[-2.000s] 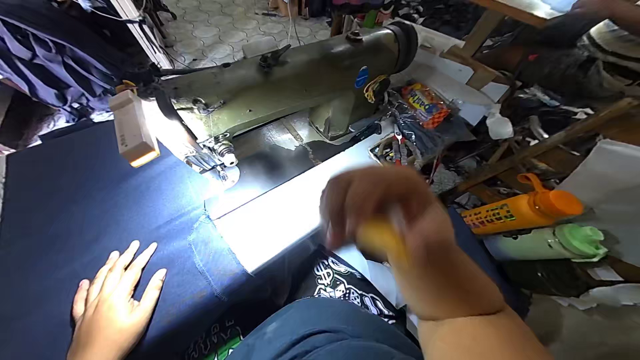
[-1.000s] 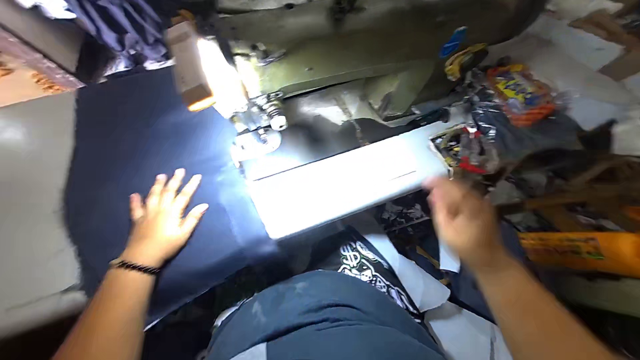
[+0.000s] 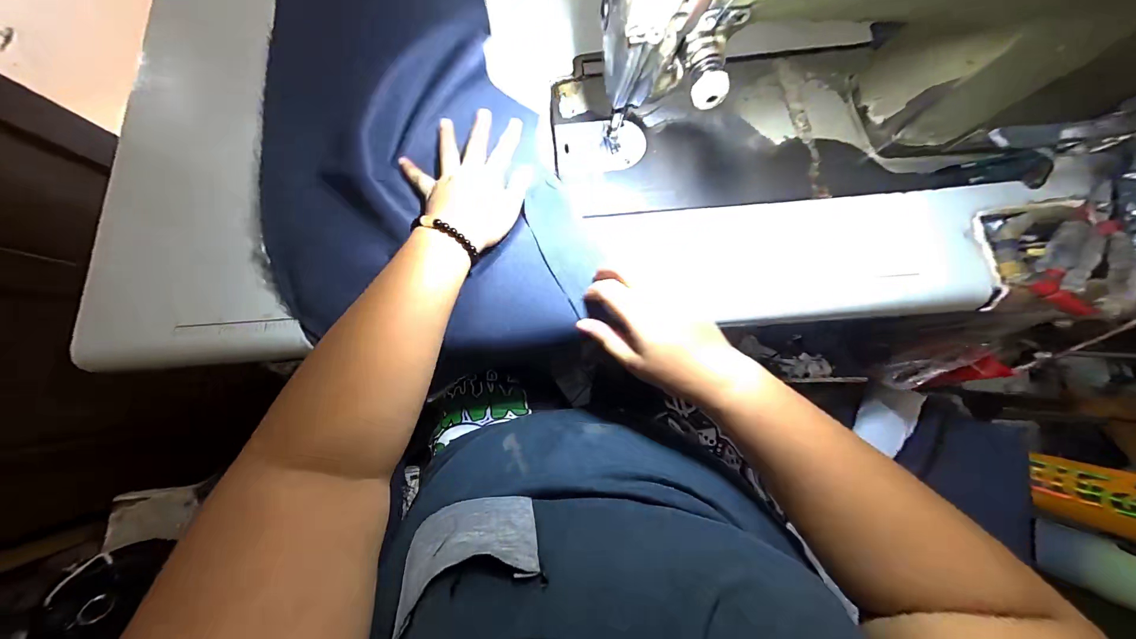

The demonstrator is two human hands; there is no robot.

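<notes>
Navy fabric (image 3: 337, 204) lies over the left part of a sewing machine table, with its near part at the front edge. My left hand (image 3: 475, 195) presses flat on it, fingers spread, a dark beaded bracelet at the wrist. At the fabric's right edge, my right hand (image 3: 643, 324) has its thumb and curled fingers close to the cloth near the table edge; whether it pinches the cloth cannot be told. The presser foot (image 3: 614, 133) of the sewing machine stands over the needle plate (image 3: 581, 149), to the right of the fabric and apart from it.
The pale table (image 3: 799, 257) runs to the right, where an opening (image 3: 990, 257) holds spools and small items. Part of the machine's green body (image 3: 1003, 62) is at the upper right. An orange item (image 3: 1087, 484) and more dark cloth (image 3: 967, 479) are at the lower right.
My right hand has come left from over the table's right part to the fabric's right edge. The fabric has shifted and now bunches in folds around my left hand. The view has moved closer.
</notes>
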